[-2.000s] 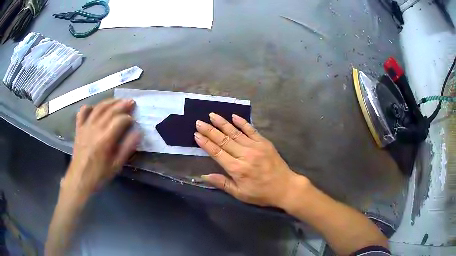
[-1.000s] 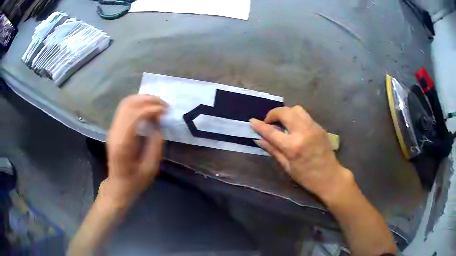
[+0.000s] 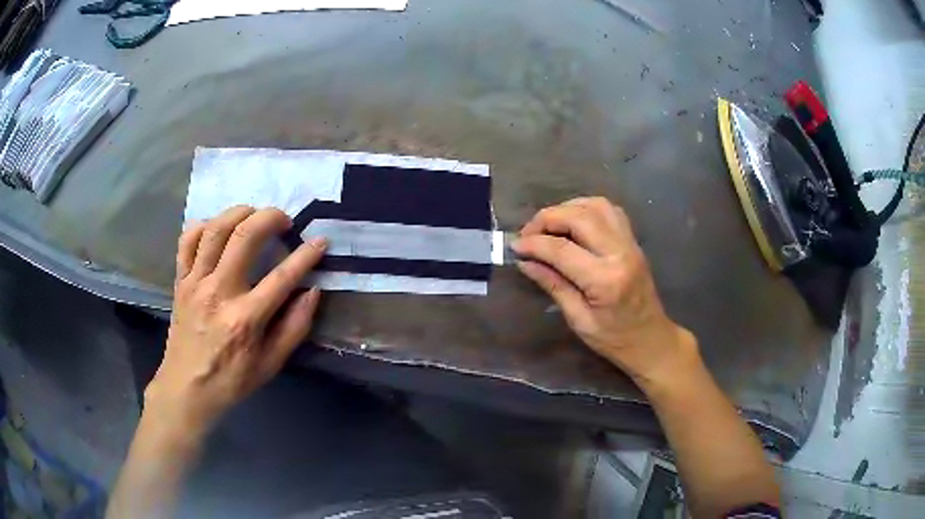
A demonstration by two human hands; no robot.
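The dark placket piece [image 3: 416, 193] lies flat on the white backing piece [image 3: 254, 174]. The grey-silver pressing template [image 3: 406, 241] lies lengthwise on the dark piece, its pointed tip at the left and its other end past the right edge. My left hand [image 3: 238, 289] rests flat at the left, fingertips on the dark piece and the template's tip, gripping nothing. My right hand [image 3: 583, 274] pinches the template's right end between thumb and fingers; the fingers hide that end.
The iron [image 3: 776, 193] lies on the table [image 3: 568, 112] at the right, its cord behind it. Folded plackets [image 3: 61, 122] are fanned at the far left. Green-handled scissors [image 3: 132, 22] and a large white sheet [image 3: 274, 8] are at the top edge, both cut off.
The template has moved from the left of the cloth onto the dark piece. My left hand has come down onto the cloth. My right hand has shifted from the dark piece to the template's right end.
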